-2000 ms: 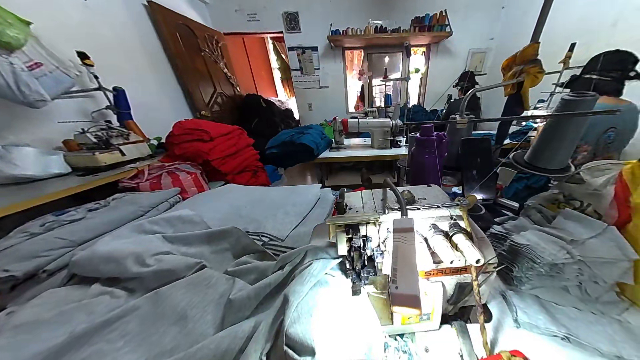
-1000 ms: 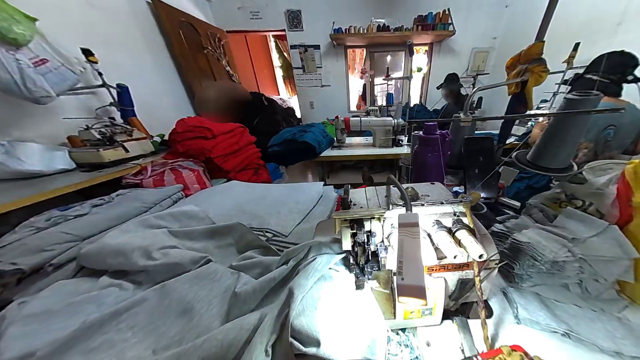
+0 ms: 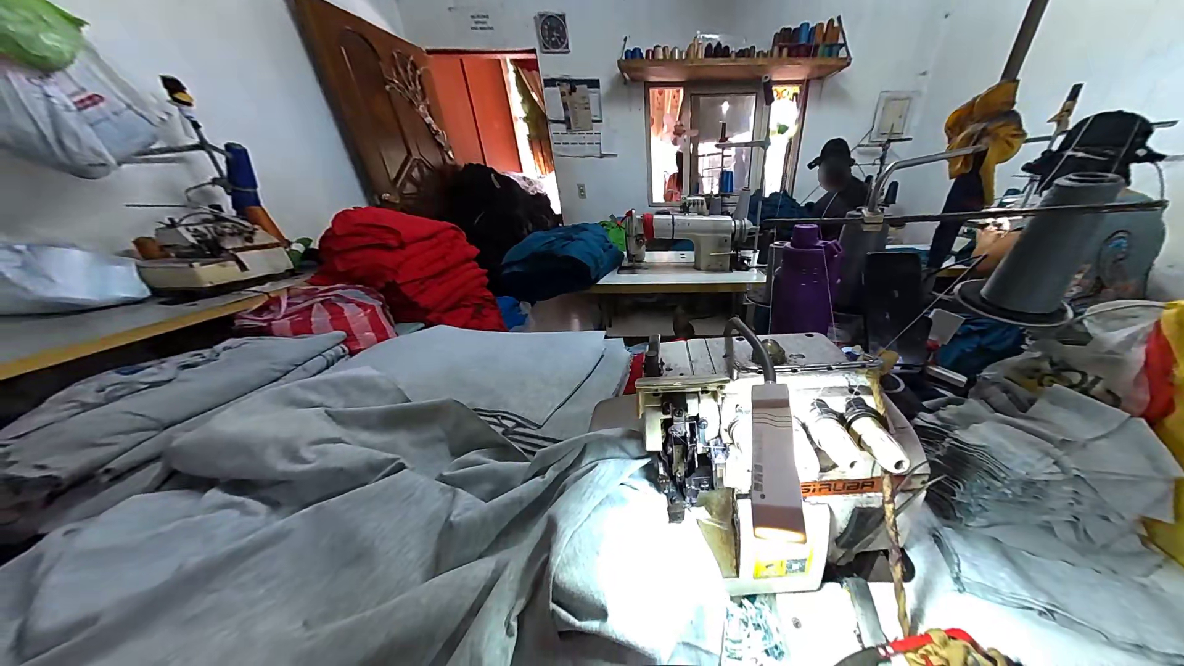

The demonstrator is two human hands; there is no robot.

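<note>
Neither my left hand nor my right hand shows in the head view. In front of me stands a Siruba overlock sewing machine (image 3: 837, 486), with a lit lamp (image 3: 777, 462) on a bent neck across its front. Loose grey fabric (image 3: 370, 518) spreads over the left and middle and bunches up to the machine's needle area. Flat grey cloth with dark stripes (image 3: 490, 370) lies behind it. Right of the machine are stacked grey cut pieces (image 3: 1036, 462). A red and yellow cloth (image 3: 953, 647) is at the bottom edge beside a twisted cord (image 3: 893, 555).
Large grey (image 3: 1054, 245) and purple (image 3: 805, 287) thread cones stand behind the machine. Red fabric (image 3: 402, 264) is piled at the back left. Another sewing machine (image 3: 694, 231) stands on a white table. A person in a dark hat (image 3: 837, 185) and another person (image 3: 1119, 222) are at the back right.
At the back, the person in the dark hat has shifted and now faces more toward the camera. The grey fabric and the overlock machine look the same.
</note>
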